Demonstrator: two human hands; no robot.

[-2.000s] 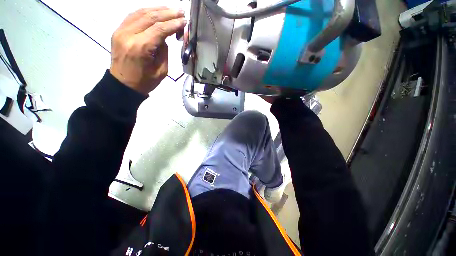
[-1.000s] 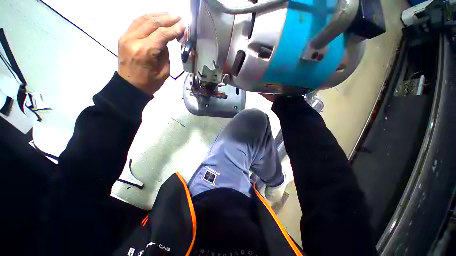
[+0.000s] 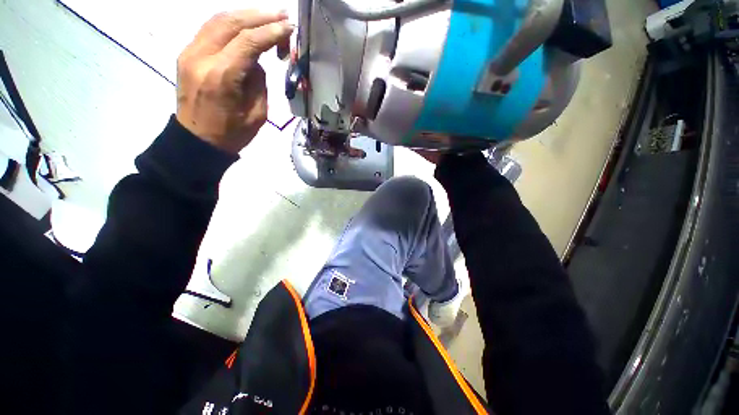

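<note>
The straight knife [image 3: 478, 73], a silver motor housing with a bright blue band, fills the top middle. Its grey base plate [image 3: 344, 168] rests on the pale table below the housing. My left hand [image 3: 227, 81] is at the housing's left side over the white paper marker [image 3: 142, 24], fingers bent and fingertips close to the machine's front edge. Whether they touch it cannot be told. My right hand [image 3: 428, 156] is almost wholly hidden under the housing; only a bit of skin shows above the black sleeve, so its grip is hidden. The blade is not clearly visible.
Narrow black and white offcuts [image 3: 36, 154] lie at the left edge. A dark curved strip [image 3: 207, 293] lies on the pale table [image 3: 267, 219] near my left sleeve. A grey cable [image 3: 389, 11] runs over the machine's top. A long dark rail or trough [image 3: 640, 219] runs down the right side.
The machine has shifted slightly left and up in view over the last second. My left hand has shifted slightly left with it and stays beside the housing.
</note>
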